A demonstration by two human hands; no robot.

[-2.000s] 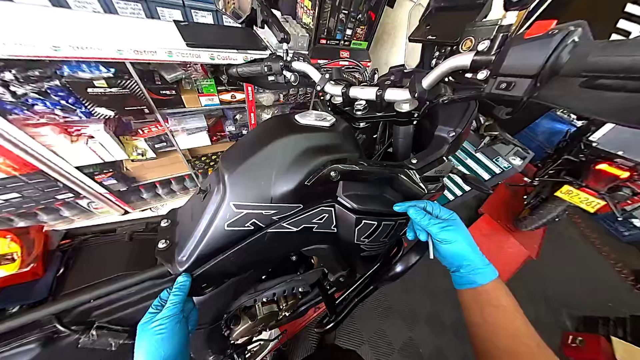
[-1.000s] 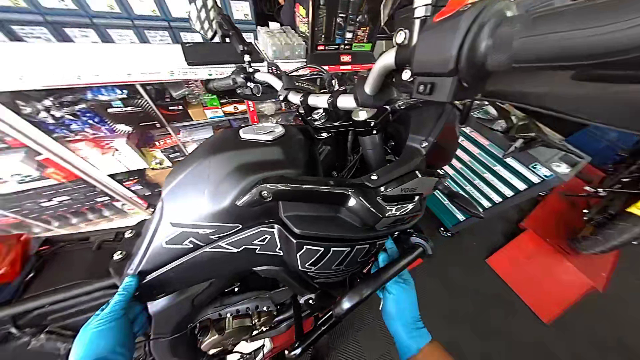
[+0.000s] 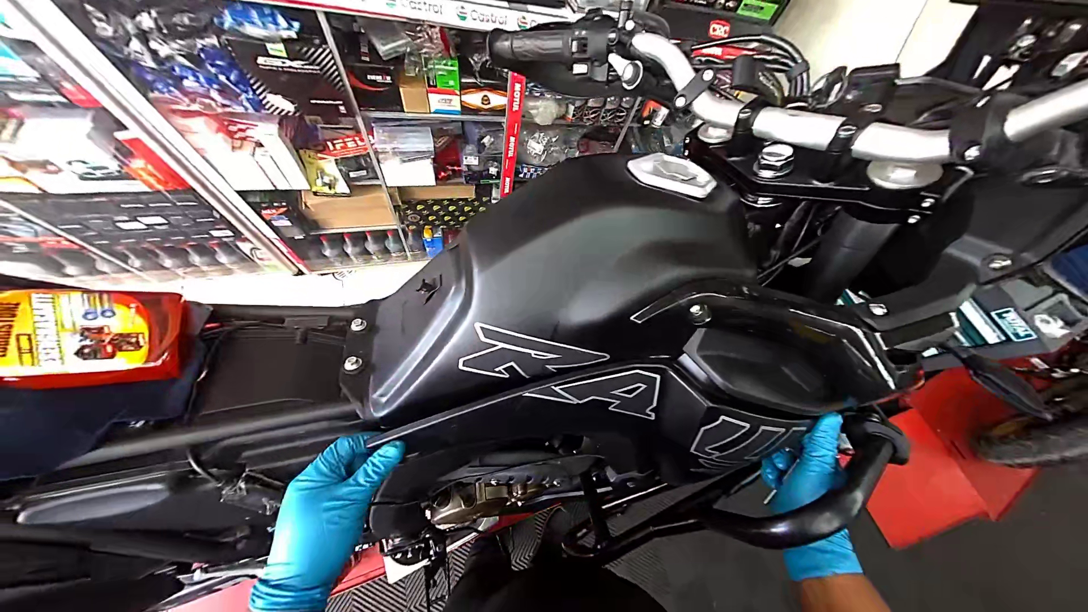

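A black motorcycle fuel tank [image 3: 595,246] fills the middle, with a lettered black side fairing panel [image 3: 544,416] along its lower flank. My left hand [image 3: 327,510], in a blue glove, pinches the panel's rear edge between thumb and fingers. Low at the panel's front, my right hand [image 3: 807,484], also gloved, has its thumb and fingers at the lower edge, behind the black crash bar [image 3: 790,527]. A thin light rod, partly hidden, shows at its fingers. Two bolts hold a bracket [image 3: 355,344] behind the tank. A bolt [image 3: 699,314] sits in the panel's upper trim.
The silver handlebar [image 3: 807,127] crosses the upper right. Shelves [image 3: 297,102] of packaged parts stand beyond the motorcycle. A red-and-yellow package [image 3: 89,336] lies at the left over dark cloth. A red stand or box [image 3: 943,459] is on the floor at the right, near a tyre [image 3: 1037,425].
My right hand has gone from in front of the panel, two seconds ago, to its lower front edge behind the crash bar. My left hand stays at the panel's rear end. The view has shifted.
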